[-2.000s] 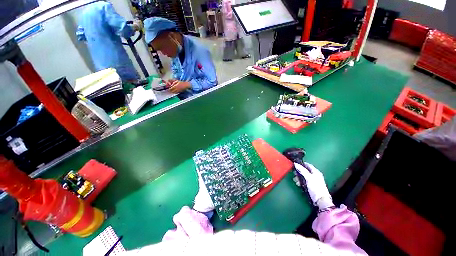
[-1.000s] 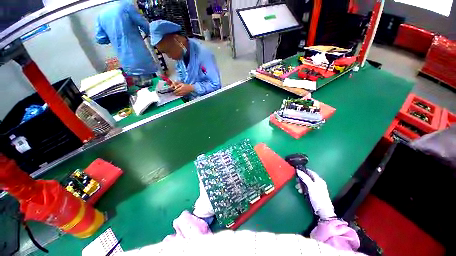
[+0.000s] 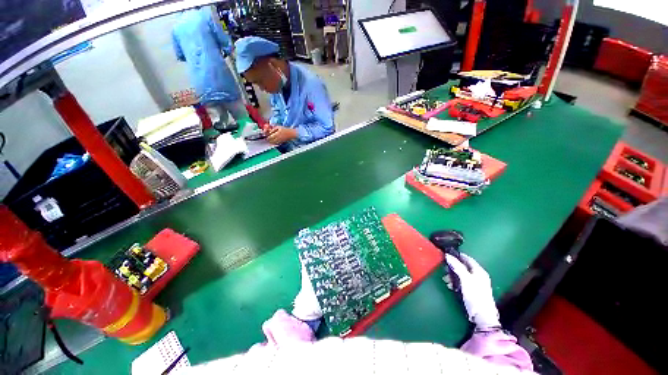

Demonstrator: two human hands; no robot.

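Note:
A green circuit board (image 3: 350, 269) is tilted above a red foam pad (image 3: 416, 253), its solder side with many silvery parts facing me. My left hand (image 3: 307, 296), in a white glove, is at the board's left edge and grips it; its fingers are mostly hidden behind the board. My right hand (image 3: 474, 286), in a white glove, is closed around the handle of a black barcode scanner (image 3: 447, 240) to the right of the pad. The scanner's rounded head points away from me.
Another board (image 3: 453, 170) lies on red foam farther up the bench. A third board (image 3: 139, 268) is at left by a red-wrapped post (image 3: 99, 296). A notebook (image 3: 161, 355) lies lower left. A black bin (image 3: 622, 293) stands right. A person (image 3: 297, 102) in blue sits across the conveyor (image 3: 286, 198).
The whole view has shifted, so the bench and things appear slightly farther right and lower. My hands still hold the board and the scanner in nearly the same places.

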